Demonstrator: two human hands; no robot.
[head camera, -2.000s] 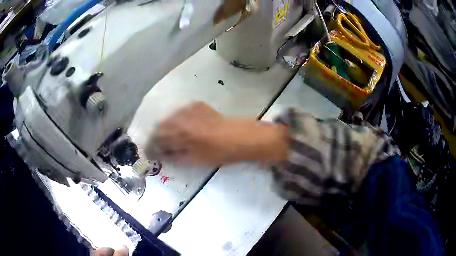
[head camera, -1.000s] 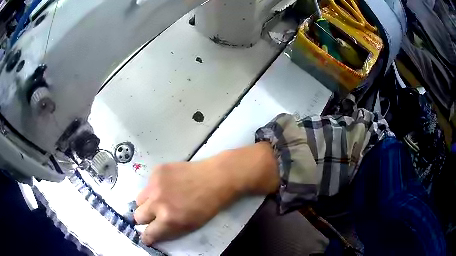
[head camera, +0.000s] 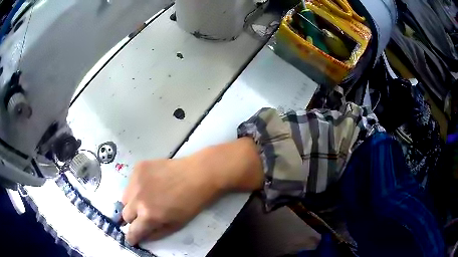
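A narrow grey-white and dark patterned trim strip (head camera: 90, 210) runs from beside the presser foot area down to my right hand. Bright white cloth (head camera: 52, 213) lies to its left, with dark cloth (head camera: 11, 236) at the far lower left. My right hand (head camera: 155, 198), in a checked sleeve, rests on the white bed with thumb and fingertips closed on the trim's right edge. The pale ribbed knob (head camera: 84, 168) is just above the strip. The needle is not clearly seen. My left hand is out of the picture.
The sewing machine arm (head camera: 90, 35) fills the upper left, its post (head camera: 213, 17) at the top. The white machine bed (head camera: 145, 80) has dark spots and a long seam. A yellow tool box (head camera: 321, 42) at the upper right holds a green-handled tool and yellow-handled scissors (head camera: 341, 7).
My right hand has come down from mid-air, blurred, beside the machine head onto the trim. The view has shifted, moving the machine left and up. The left fingertips at the bottom edge are gone.
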